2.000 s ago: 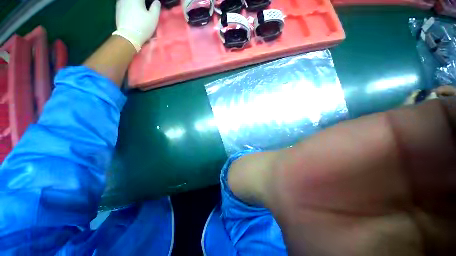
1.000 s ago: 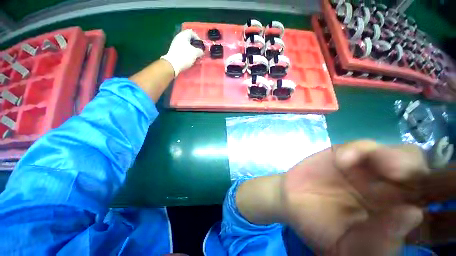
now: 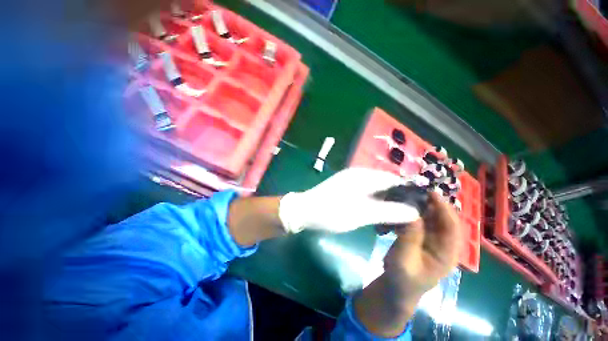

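My left hand [image 3: 347, 200], in a white glove, is closed on a black watch head [image 3: 403, 194] in front of the middle red tray [image 3: 375, 136]. My right hand [image 3: 427, 243], bare, touches the same watch head from the right with bent fingers; the head is blurred and partly covered by both hands. Bare black watch heads [image 3: 397, 156] sit at the tray's left end, and strapped watches [image 3: 440, 170] stand in its middle, partly hidden behind the hands.
A red strap tray [image 3: 227, 100] with white strips is stacked at the left. A loose white strap [image 3: 324, 153] lies on the green bench. Red trays of ringed watches [image 3: 533, 213] stand at the right. Clear plastic bags [image 3: 527, 310] lie at the lower right. A blue blurred sleeve fills the left.
The view has turned and tilted, bringing the strap tray and loose strap into sight. My left hand has taken a black watch head off the tray, and my right hand has come to it.
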